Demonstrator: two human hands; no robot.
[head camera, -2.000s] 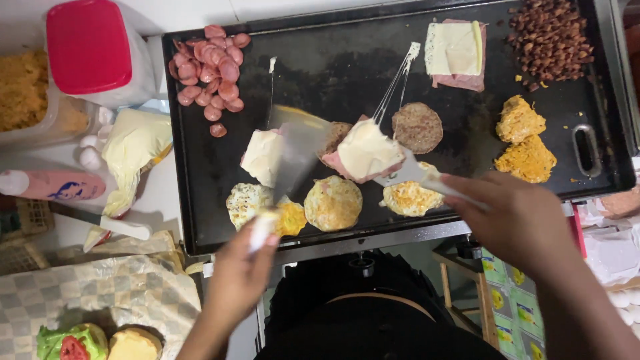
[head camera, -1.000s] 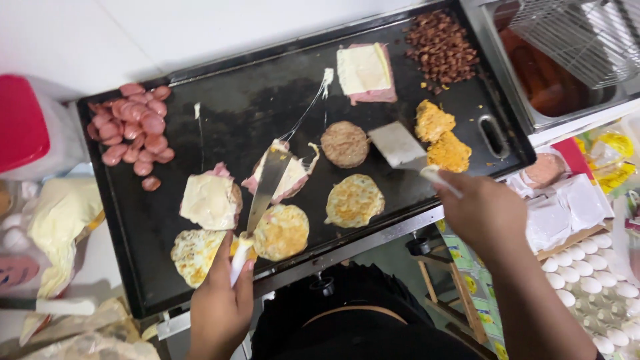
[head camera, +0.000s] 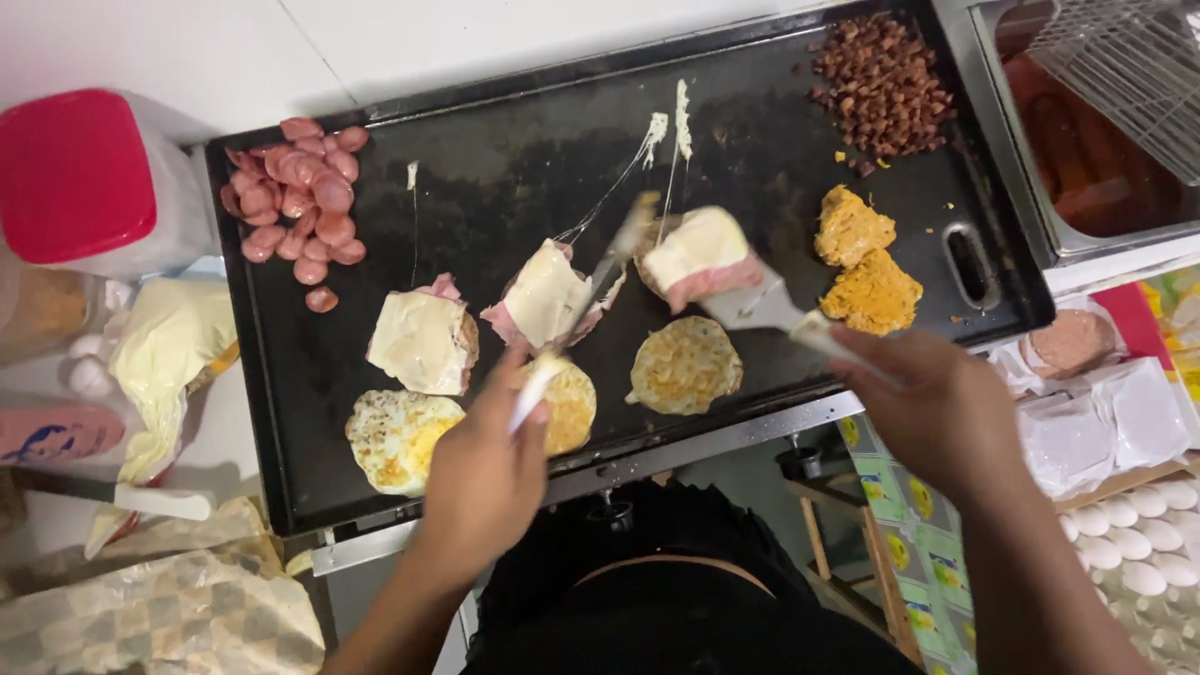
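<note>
My left hand (head camera: 487, 469) grips the white handle of a metal spatula (head camera: 600, 281), its blurred blade over a ham and melted cheese stack (head camera: 546, 292). In my right hand (head camera: 923, 398) is a second spatula (head camera: 764, 305), its wide blade at the lower edge of another ham and cheese stack (head camera: 698, 253), which sits on a patty. A third stack (head camera: 424, 339) lies at the left. Nearer me on the black griddle (head camera: 525, 141) are fried eggs: one (head camera: 398, 441) below the left stack, one (head camera: 567, 408) partly behind my left hand, one (head camera: 686, 366) below the right stack.
Sliced sausage (head camera: 300, 192) lies at the griddle's left. Chopped browned meat (head camera: 881, 84) and orange shredded portions (head camera: 867, 272) are at its right. Beside it stand a red-lidded container (head camera: 75, 178), a knife (head camera: 159, 500), a fryer with a wire rack (head camera: 1125, 75) and egg trays (head camera: 1139, 534).
The ham and cheese stack at my right spatula now covers the patty that lay bare before. The right spatula has come back left from beside the orange portions.
</note>
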